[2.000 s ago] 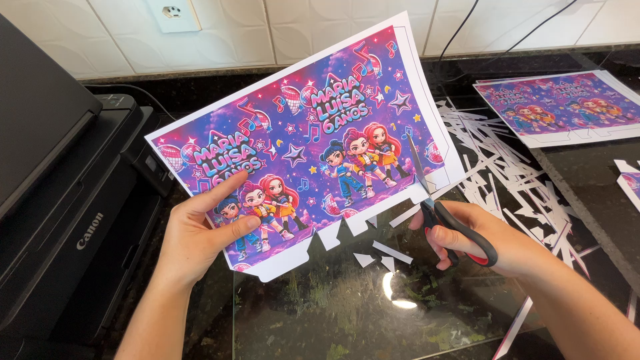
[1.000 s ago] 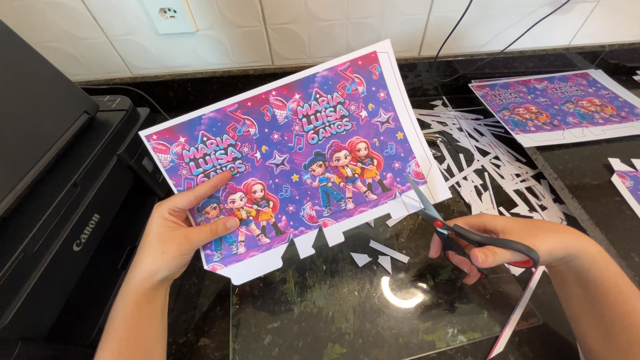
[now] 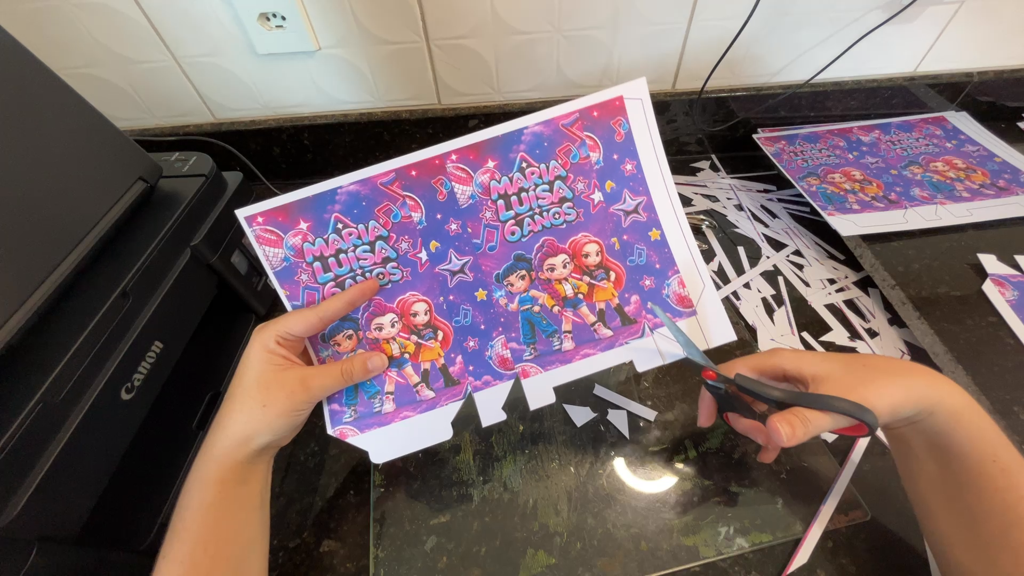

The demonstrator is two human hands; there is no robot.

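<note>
A printed sheet with cartoon figures is gripped at its lower left by my left hand, thumb and index finger on the printed face. Notches and tabs run along the sheet's lower white margin. My right hand holds scissors with black and red handles. The scissor blades lie at the sheet's lower right, by a cut in the margin; whether they are parted is hard to tell. Several small white paper scraps lie below the sheet on a glass cutting board.
A black Canon printer stands at the left. Behind the right hand lies a heap of paper strips, with more printed sheets at the back right. A long strip lies near the right forearm. The tiled wall has a power outlet.
Between two seconds and one second ago, my right hand moved right and the sheet tilted less steeply. The notched lower margin now shows another cut near the scissor blades.
</note>
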